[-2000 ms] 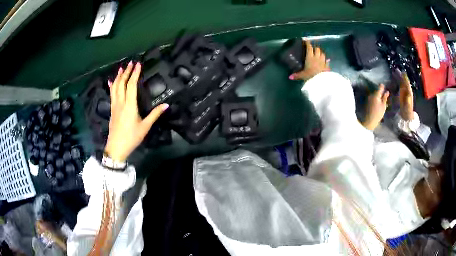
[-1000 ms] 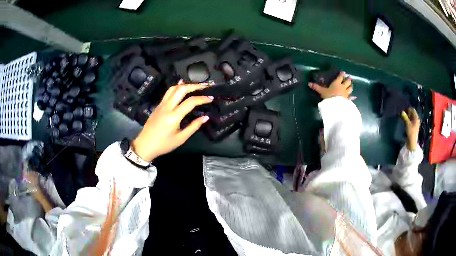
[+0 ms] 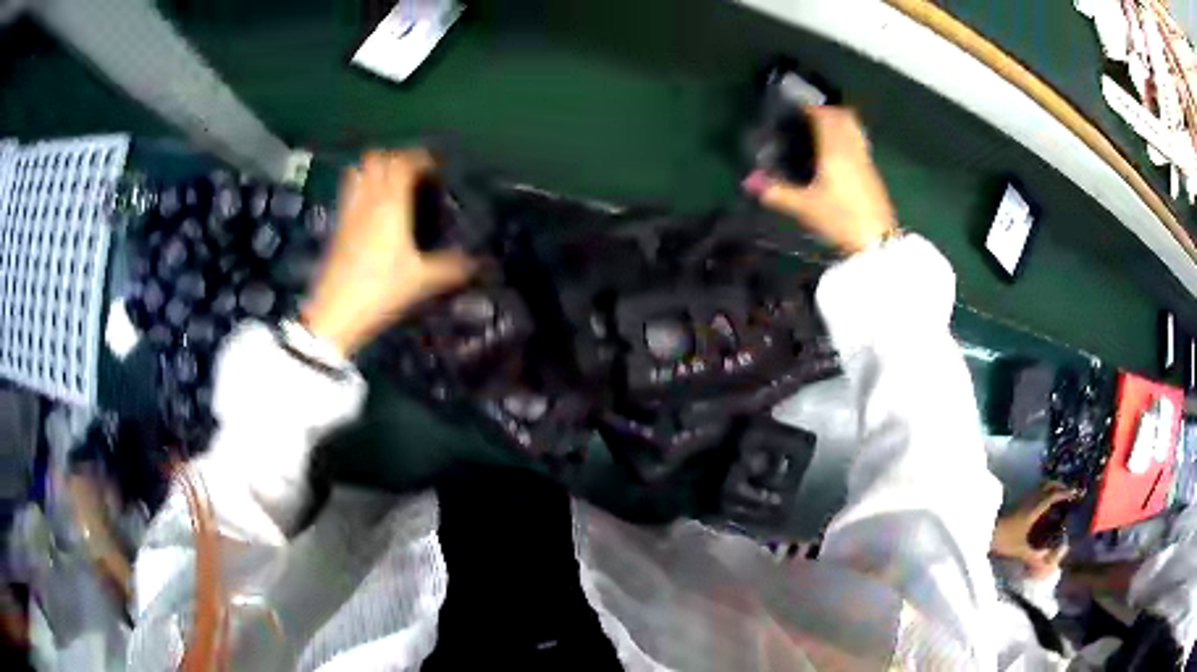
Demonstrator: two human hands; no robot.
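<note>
Black plastic housings [image 3: 670, 339] lie in a blurred pile in front of me, several with a rounded cap in the middle and white marks along one edge. One housing [image 3: 768, 470] lies at the pile's near right. My left hand [image 3: 381, 250] is at the pile's far left edge, with a dark housing [image 3: 431, 213] between thumb and fingers. My right hand [image 3: 838, 184] is over the green conveyor, gripping a dark housing [image 3: 788, 142] beside a white label. Motion blur hides the exact grips and the housings' faces.
Loose black caps [image 3: 210, 263] and a white holed tray [image 3: 53, 263] are at the left. Units with white labels [image 3: 1009, 226] are on the curved conveyor [image 3: 591, 118]. Small black parts [image 3: 1076, 420], a red tray [image 3: 1139, 453] and a neighbour's hand [image 3: 1034, 528] are at the right.
My left hand has moved from over the pile to its far left edge and taken hold of a housing. My right hand has moved from the worktop over the conveyor with a housing. The view has shifted.
</note>
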